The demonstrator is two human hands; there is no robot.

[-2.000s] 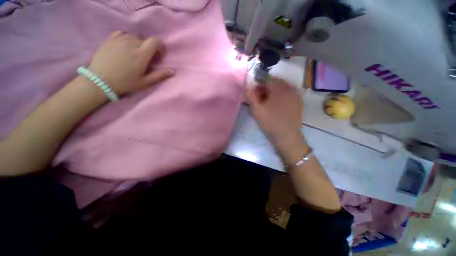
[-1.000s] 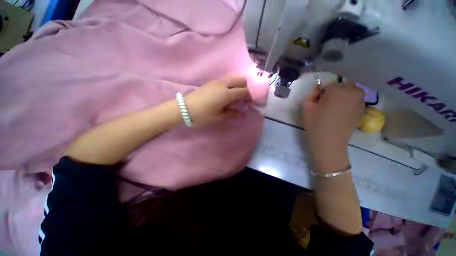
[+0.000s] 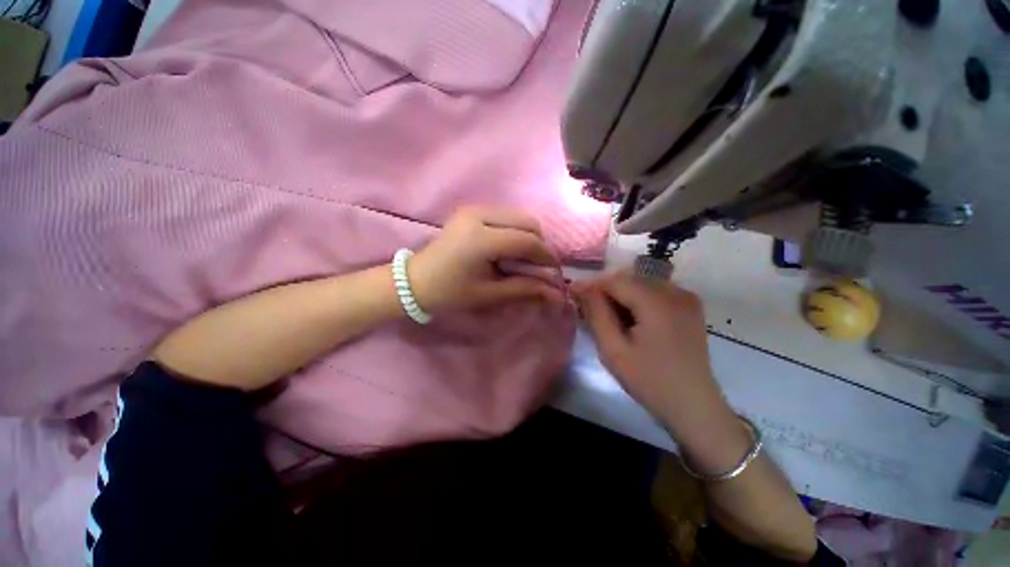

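Observation:
The large pink garment piece (image 3: 366,144) drapes over the machine table and my lap, with its right edge near the lit needle area. My left hand (image 3: 476,266), with a pale coiled bracelet, pinches a fold of the pink edge just in front of the needle area. My right hand (image 3: 653,327), with a silver bangle, has its fingertips at the same edge, touching or nearly touching my left fingertips. Whether it holds a small tool or thread is too blurred to tell. The sewing machine head (image 3: 709,100) stands above; its needle is partly hidden.
A yellow ball-like object (image 3: 842,309) with dark marks lies beside the machine arm. Part of a dark phone (image 3: 786,254) shows behind a machine knob. The white table's (image 3: 820,415) front edge runs below my right hand. More pink fabric lies at the lower right.
My right hand went from the edge to near the phone, then back to the fabric edge. My left hand moved right from lying flat on the fabric and now pinches its edge. The view has shifted.

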